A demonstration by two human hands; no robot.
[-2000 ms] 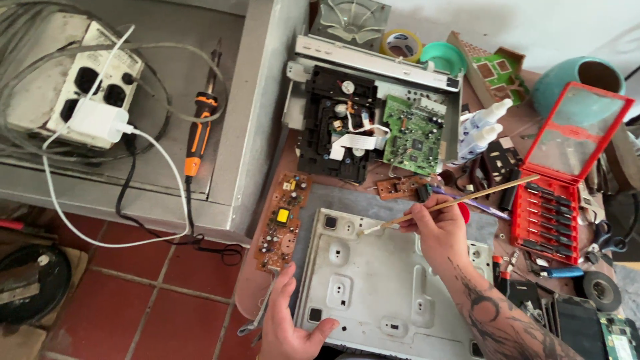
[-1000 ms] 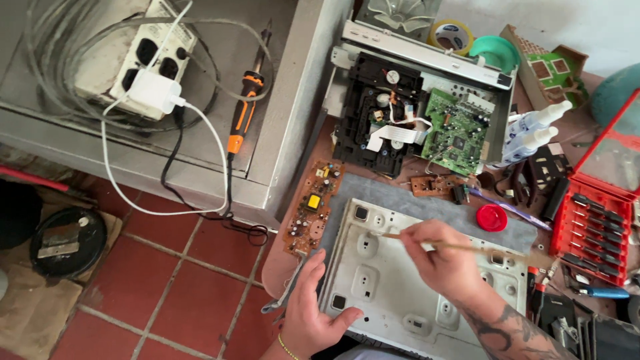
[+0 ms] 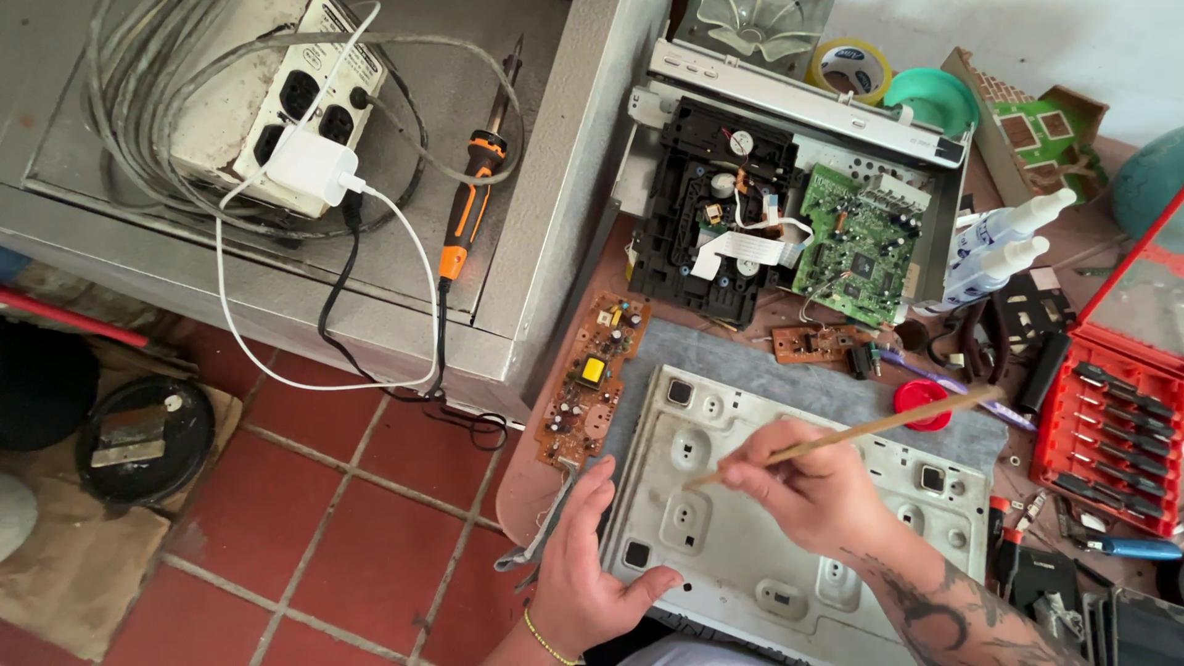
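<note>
A pale metal chassis plate point(image 3: 740, 527) with recessed screw wells and dark square feet lies on a grey cloth point(image 3: 712, 361). My right hand point(image 3: 814, 476) grips a thin wooden stick point(image 3: 860, 430), possibly a brush, with its tip at the plate's upper left part. My left hand point(image 3: 592, 564) rests at the plate's left edge, fingers spread and thumb over the rim. Left of the plate lies a brown circuit board point(image 3: 592, 379). Behind it stands an opened disc player, its black drive mechanism point(image 3: 717, 213) and green circuit board point(image 3: 860, 245) exposed. A red cap point(image 3: 922, 404) sits on the cloth.
A soldering iron point(image 3: 476, 203) and a power box point(image 3: 277, 120) with coiled cable lie on a grey metal surface at left. To the right are a red screwdriver case point(image 3: 1110, 435), white bottles point(image 3: 999, 250), a purple toothbrush point(image 3: 962, 384) and a small brown board point(image 3: 823, 344).
The stick's tip has moved down over the plate, from near its top edge to between two wells. My left hand stays at the left edge. The view has shifted left.
</note>
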